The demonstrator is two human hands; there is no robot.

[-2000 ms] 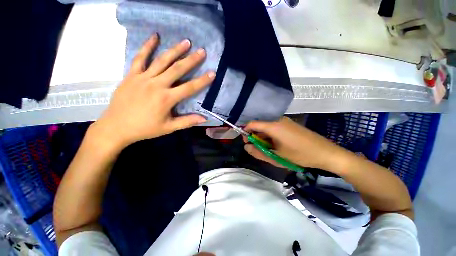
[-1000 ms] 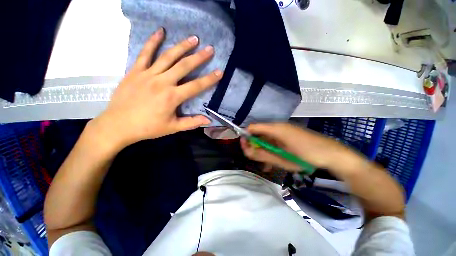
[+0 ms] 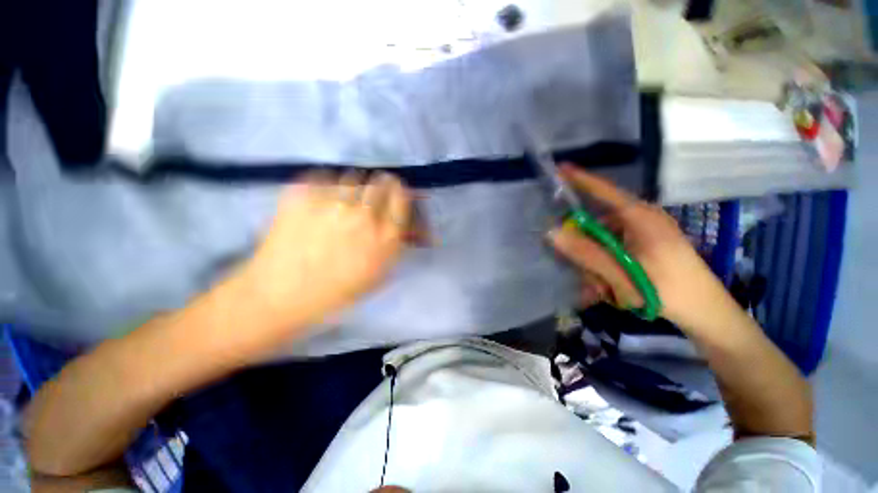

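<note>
A large garment panel, pale grey side up [image 3: 462, 250], spreads across the table's front edge and hangs towards the lap. A narrow dark strip [image 3: 472, 171] runs across it from left to right. My left hand [image 3: 332, 226] is blurred, on the panel at the strip, fingers curled; whether it grips the cloth cannot be told. My right hand [image 3: 631, 241] holds scissors [image 3: 616, 252] with a green handle loop. Their blurred blades point up and left over the panel, near the strip's right part.
Dark cloth [image 3: 58, 77] lies at the table's far left. A small red-and-white item [image 3: 807, 125] sits at the right end of the ruler-marked edge [image 3: 751, 164]. Blue baskets [image 3: 794, 270] stand below right. Part of the machine [image 3: 761, 38] shows at upper right.
The panel has been turned and spread wide, with its grey side now covering the table front. My left hand has changed from flat to curled. My right hand has moved right and up with the scissors.
</note>
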